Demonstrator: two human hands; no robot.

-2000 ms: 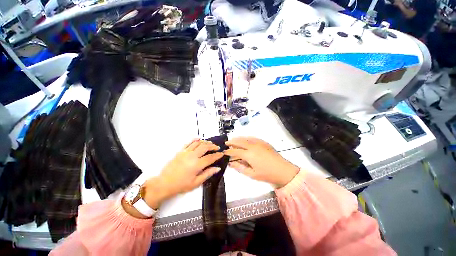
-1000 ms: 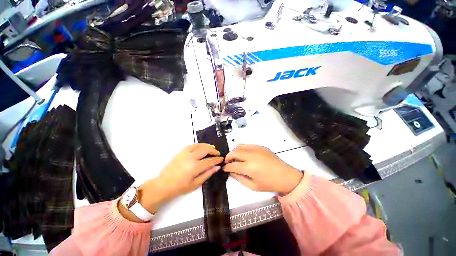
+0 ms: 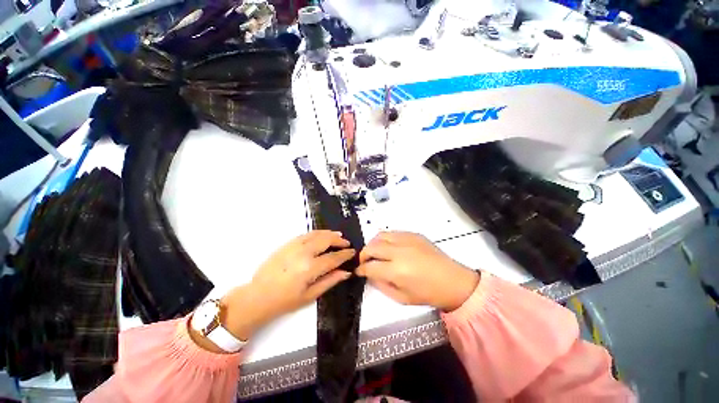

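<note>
A dark plaid strip (image 3: 337, 315) runs from beside the presser foot (image 3: 352, 197) down over the table's front edge. Its far end reaches up and to the left of the foot. My left hand (image 3: 303, 271) lies on the strip's left side, fingertips pinching it. My right hand (image 3: 414, 270) pinches the strip's right edge, its fingertips almost touching the left ones. Both hands are a little in front of the needle area. The needle itself is too small to make out.
The white sewing machine head (image 3: 520, 94) stands behind and to the right. Cut plaid pieces (image 3: 512, 212) lie under its arm. A curved pile (image 3: 154, 236), a fanned stack (image 3: 67, 268) and a bunched bundle (image 3: 236, 86) are at left. The control panel (image 3: 656, 189) is at right.
The strip's far end has come out past the foot, up and to the left. Compared with the oldest frame, my hands are slightly nearer the table's front edge, still on the strip.
</note>
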